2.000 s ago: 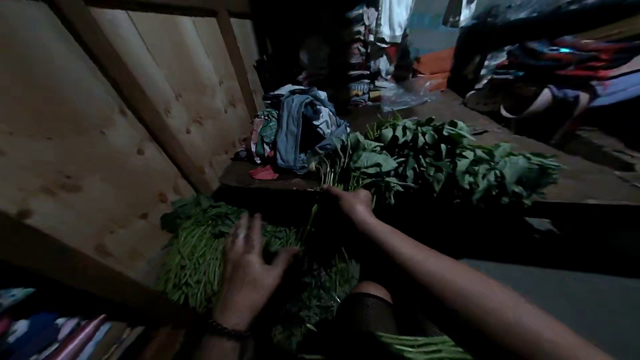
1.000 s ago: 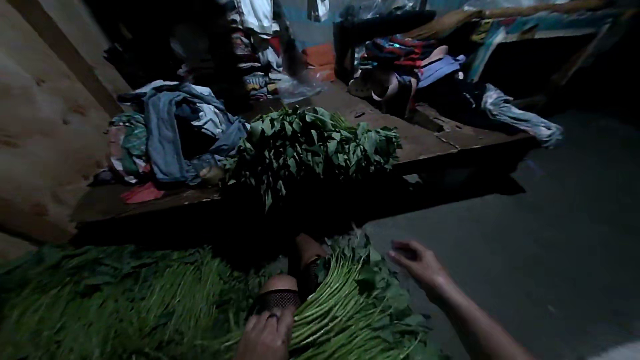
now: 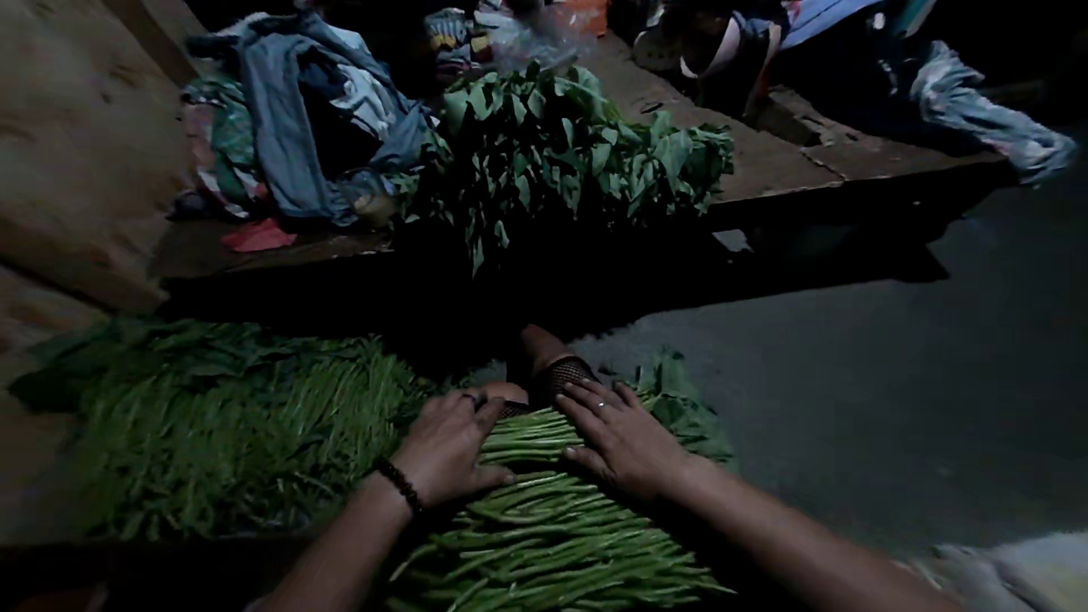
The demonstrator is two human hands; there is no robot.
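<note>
Long green stems of leafy greens [image 3: 561, 527] lie in a stack at the bottom centre, their leaves partly showing at the right. My left hand [image 3: 450, 438] rests on the left side of this stack, fingers forward and thumb pointing inward. On its right side lies my right hand [image 3: 616, 429], palm down with the fingers spread a little. Whether either hand grips any stems cannot be told. A wide pile of leafy greens [image 3: 229, 425] lies to the left. Another leafy bunch [image 3: 561, 153] sits on the wooden platform ahead, its leaves hanging over the edge.
The low wooden platform [image 3: 765, 174] crosses the view ahead. On it are heaped clothes [image 3: 289, 119], a red cloth [image 3: 258, 235] and clear plastic [image 3: 535, 38]. A wooden wall [image 3: 76, 144] stands at the left. The person's knees, with mesh fabric [image 3: 561, 374], are just beyond the hands.
My right hand has moved from beside the stems onto them. My left hand has come off the mesh-covered knee onto the stack. Two seconds ago my right hand was at the bunch on the platform.
</note>
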